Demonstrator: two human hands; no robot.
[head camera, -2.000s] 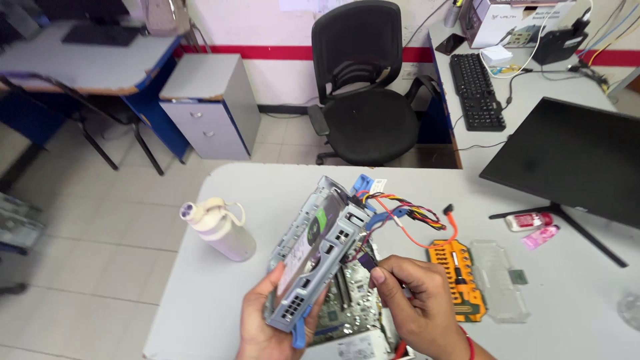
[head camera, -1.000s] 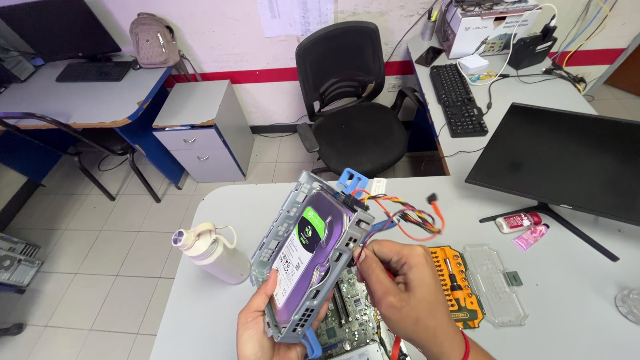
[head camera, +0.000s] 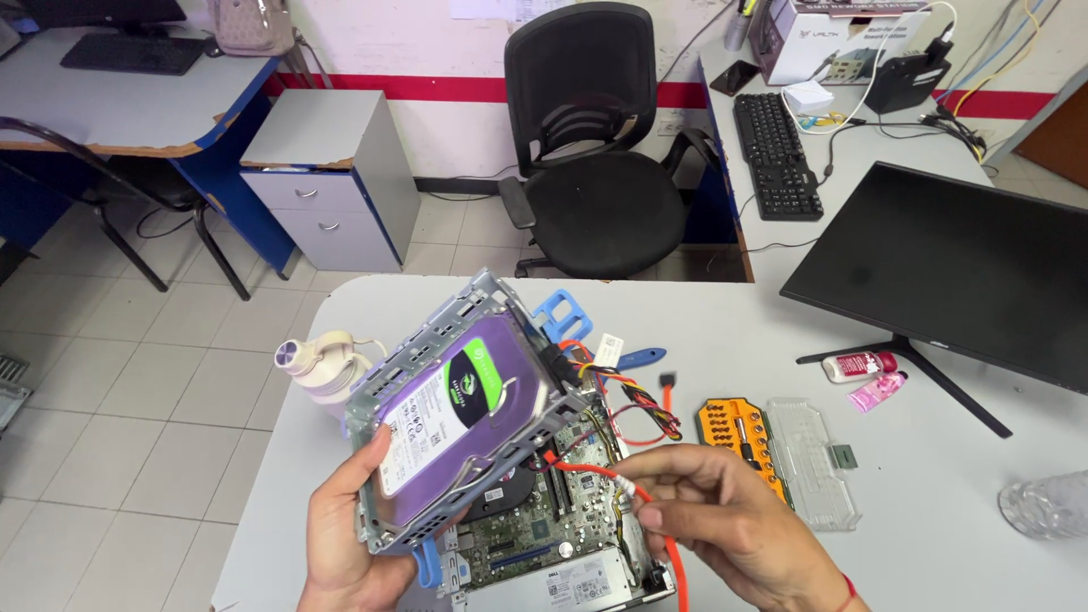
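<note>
My left hand (head camera: 353, 518) grips the lower left end of a metal drive cage (head camera: 387, 387), held tilted above an uncovered computer chassis. A Seagate hard drive (head camera: 467, 399) sits in the cage, its label facing up. Between the fingers of my right hand (head camera: 722, 518) is a red SATA cable (head camera: 674, 561), running from near the cage's lower side. Black, yellow and red power wires (head camera: 642, 399) come off the cage's right end, by a blue plastic latch (head camera: 564, 316). Below lie the motherboard (head camera: 540, 527) and a metal power supply (head camera: 565, 586), partly hidden by the cage.
A cream bottle (head camera: 327, 374) stands left of the cage. On the right are an orange bit set (head camera: 731, 425), its clear lid (head camera: 812, 467), a monitor (head camera: 943, 272), a small bottle (head camera: 858, 365), a pink tube (head camera: 880, 391) and a glass (head camera: 1045, 506). A blue-handled tool (head camera: 643, 357) lies behind the wires.
The cage has turned so that the drive's label faces up more than two seconds ago. My right hand has moved off the cage's side and now holds the red cable.
</note>
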